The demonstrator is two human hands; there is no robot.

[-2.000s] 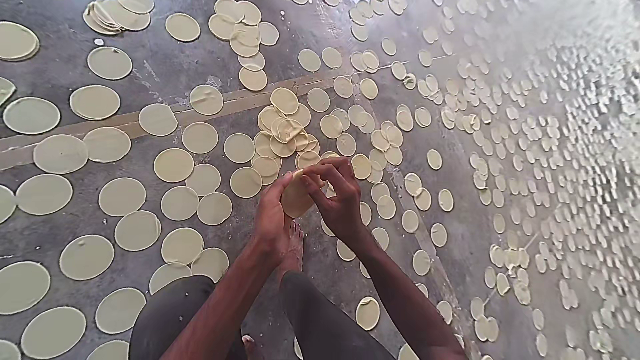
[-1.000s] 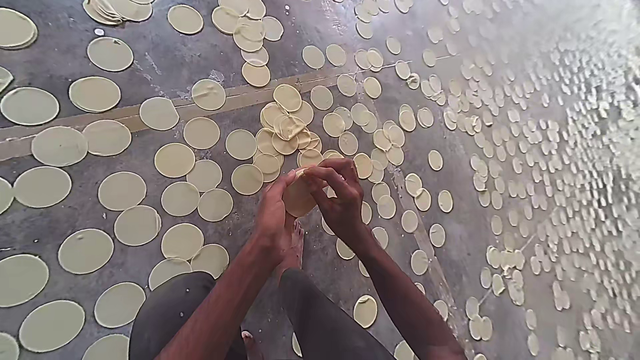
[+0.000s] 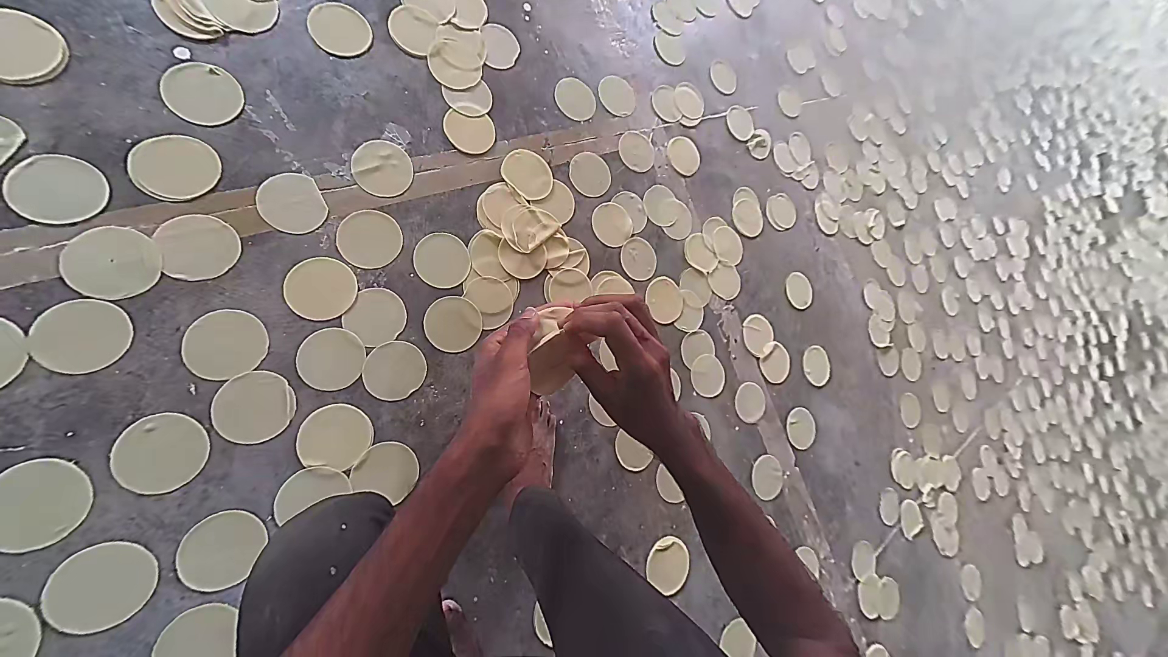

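Observation:
Between my two hands is a small stack of thin round dough discs [image 3: 551, 365], pale yellow, held above the floor. My left hand [image 3: 502, 388] grips its left side, the thumb near the top edge. The fingers of my right hand [image 3: 625, 356] pinch the upper right edge, where the dough looks folded or lifted. How many discs I hold cannot be told. Just beyond my hands lies a loose heap of overlapping dough discs [image 3: 529, 228] on the floor.
Many more discs lie over the grey concrete floor [image 3: 429, 557], single ones at left [image 3: 160, 453] and dense rows to the far right. A pale strip [image 3: 438, 175] crosses the floor. My bare foot [image 3: 540, 447] and bent knees are below my hands. Another overlapping cluster [image 3: 456, 55] lies farther off.
The fingers of my right hand have shifted slightly at the top edge of the held dough. Both hands stay in about the same place.

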